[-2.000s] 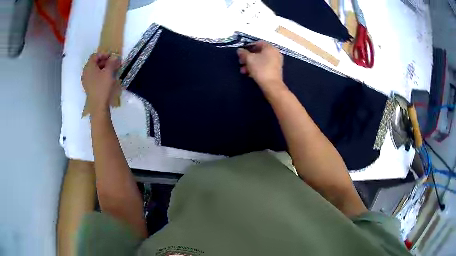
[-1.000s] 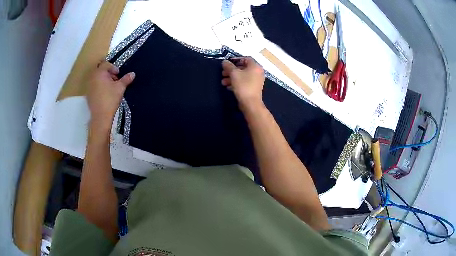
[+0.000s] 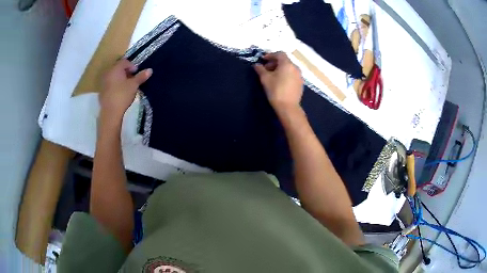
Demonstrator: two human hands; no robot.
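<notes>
A large black garment panel (image 3: 213, 106) lies across the white table in front of me. Speckled grey-white edging (image 3: 156, 43) runs along its upper left end and upper edge. My left hand (image 3: 120, 85) pinches the panel's left corner between thumb and fingers. My right hand (image 3: 281, 80) pinches the speckled edge at the top middle, where the edging is bunched. My fingers hide the exact grip points. A gold-black speckled strip (image 3: 379, 166) lies at the panel's right end.
Red-handled shears (image 3: 371, 89), a tapered black piece (image 3: 324, 37) and a short tan strip (image 3: 320, 75) lie beyond the panel. A long tan strip (image 3: 109, 50) is at the left. An iron (image 3: 396, 169) stands right, near a red-and-black box (image 3: 442, 144) and blue cords (image 3: 446, 234).
My left hand has moved from the long tan strip onto the panel's left corner. My right hand stays at the upper edge, where the edging now looks more bunched. The camera view has shifted.
</notes>
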